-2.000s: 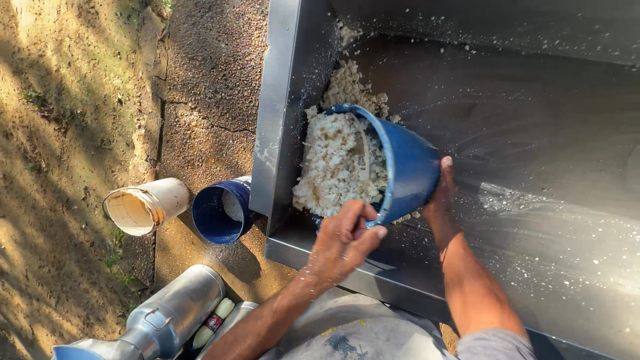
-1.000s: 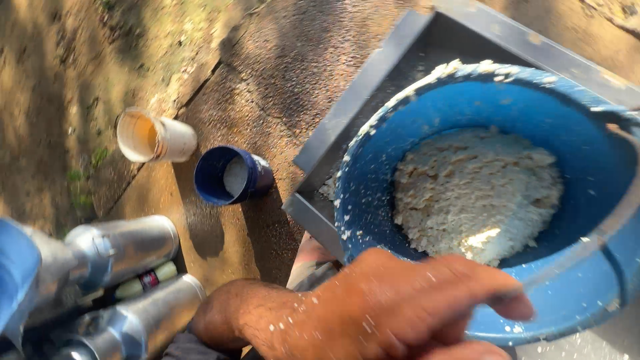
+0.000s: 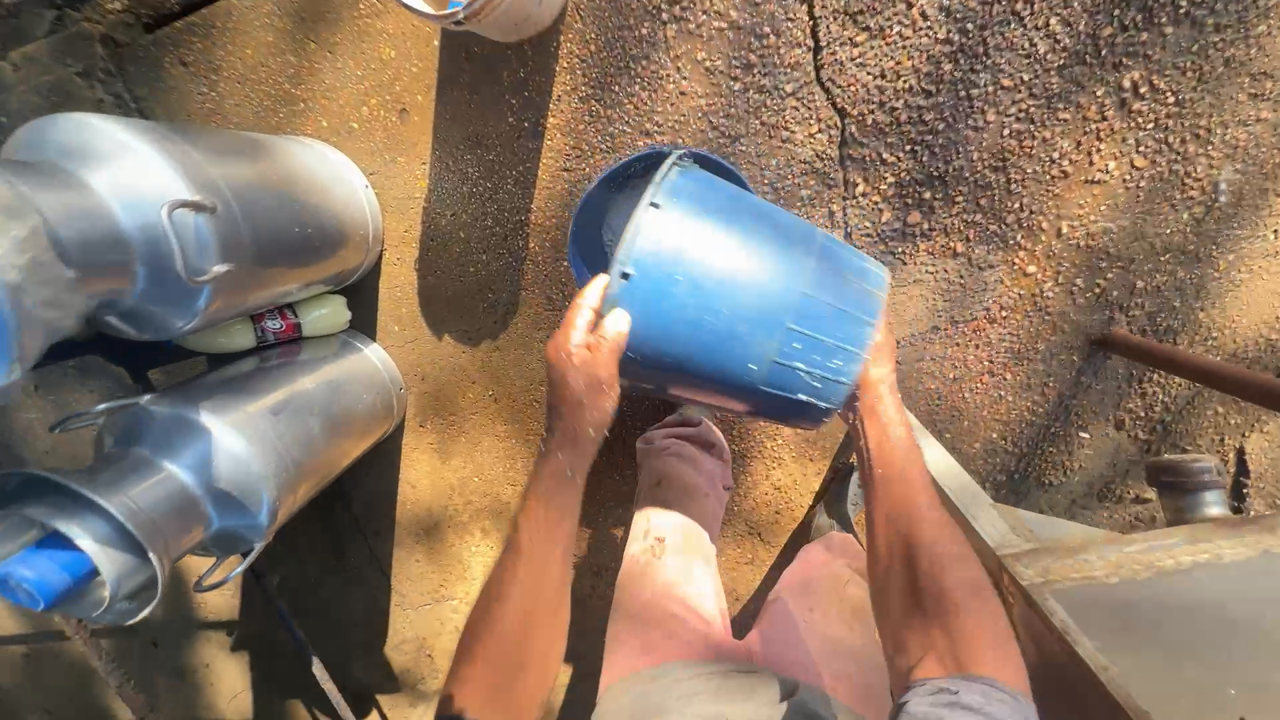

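A blue plastic bucket (image 3: 745,295) is tipped on its side between my hands, its mouth toward the upper left. My left hand (image 3: 585,375) grips its rim, the thumb and fingers on the near edge. My right hand (image 3: 875,370) supports the base end; its fingers are partly hidden behind the bucket. Under the tilted mouth a dark blue container (image 3: 593,222) shows in part, most of it covered by the bucket. What is inside the bucket cannot be seen from here.
Two metal milk cans (image 3: 270,215) (image 3: 290,430) stand at the left, with a plastic bottle (image 3: 275,325) between them. A whitish bucket (image 3: 510,15) is at the top edge. The metal trough (image 3: 1170,620) lies at lower right, near a rusty pipe (image 3: 1190,368).
The blue bucket has left the metal trough and is now tipped over the dark blue container. Both hands now hold it. The view has swung toward the cans.
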